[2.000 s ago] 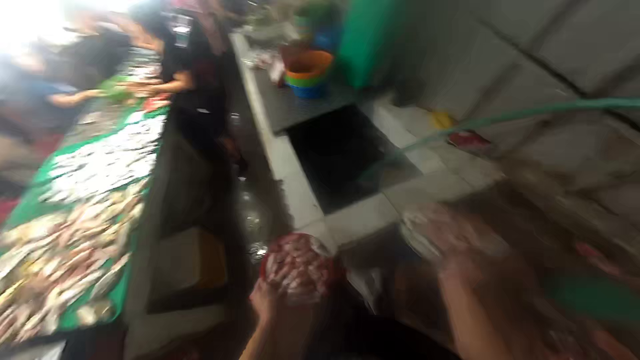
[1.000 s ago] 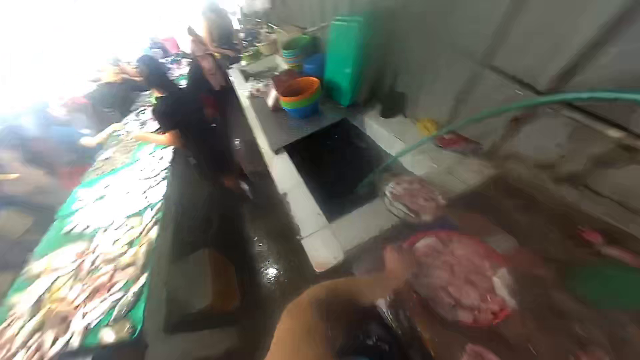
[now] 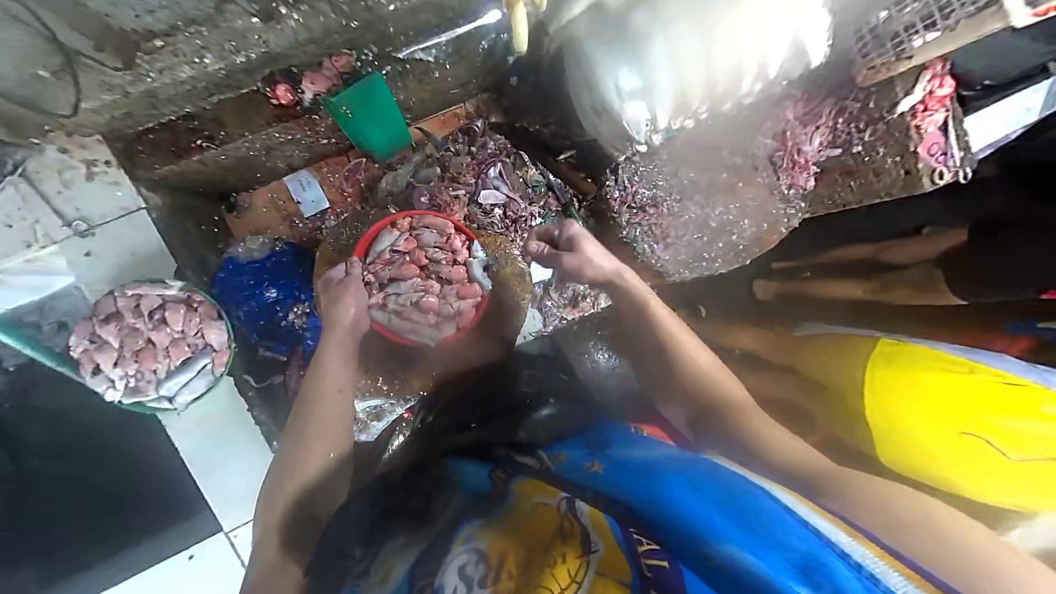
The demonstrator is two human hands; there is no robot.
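Note:
A round red basin full of pale pink cleaned fish pieces stands on a round brown block in front of me. My left hand grips its left rim. My right hand hovers to the right of the basin, apart from it, fingers curled; whether something small is in them cannot be told. Beyond and right of the basin lies a heap of fish scraps. At the left, a second round container with a green rim holds more fish pieces on the white tiled ledge.
A blue plastic bag lies between the two containers. A green plastic piece stands behind the scraps. Dark water or a basin opening is at lower left. Another person's bare legs and a person in yellow clothing are close on the right.
The view has swung strongly toward the work area. One second ago a hand was at the red basin's left side; now my left hand grips its rim and my right hand shows beside it.

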